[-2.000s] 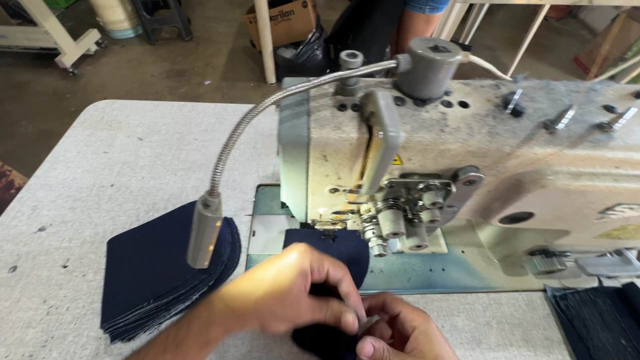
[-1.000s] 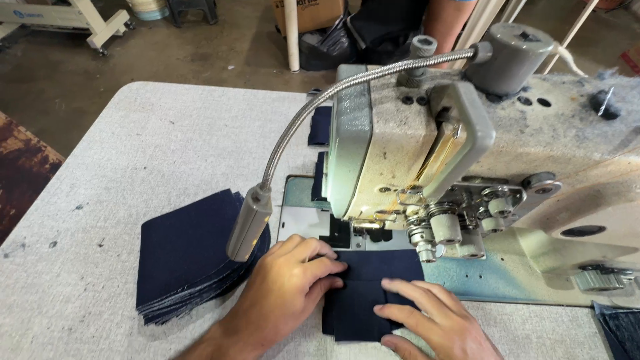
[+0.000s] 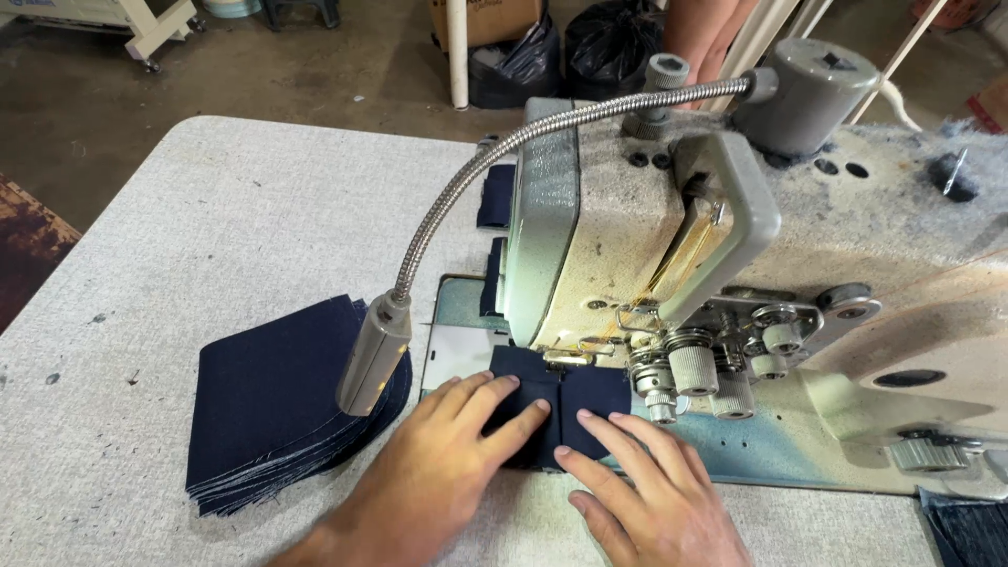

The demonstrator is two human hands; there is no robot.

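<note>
Dark navy fabric pieces [image 3: 543,409] lie flat at the front of an industrial sewing machine [image 3: 630,236], their far edge at the presser foot and needle area [image 3: 568,358]. My left hand [image 3: 449,449] presses on the left part of the fabric with its fingertips, fingers spread. My right hand [image 3: 657,480] rests its fingertips on the right part. A seam or fold runs between the two hands. Neither hand is closed around the cloth. Left of my left hand sits a stack of cut navy fabric panels [image 3: 272,394] with frayed edges.
A lamp on a flexible metal neck [image 3: 374,354] hangs over the stack's right side. Small navy pieces [image 3: 494,197] lie behind the machine head. More dark fabric [image 3: 965,524] is at the lower right. Beyond the table [image 3: 197,157] are black bags [image 3: 516,71] and a person's legs [image 3: 701,39].
Two seconds ago my hands were together at the table's front edge, handling dark cloth. Now both are spread on the fabric, which has moved up to the needle area since one second ago.
</note>
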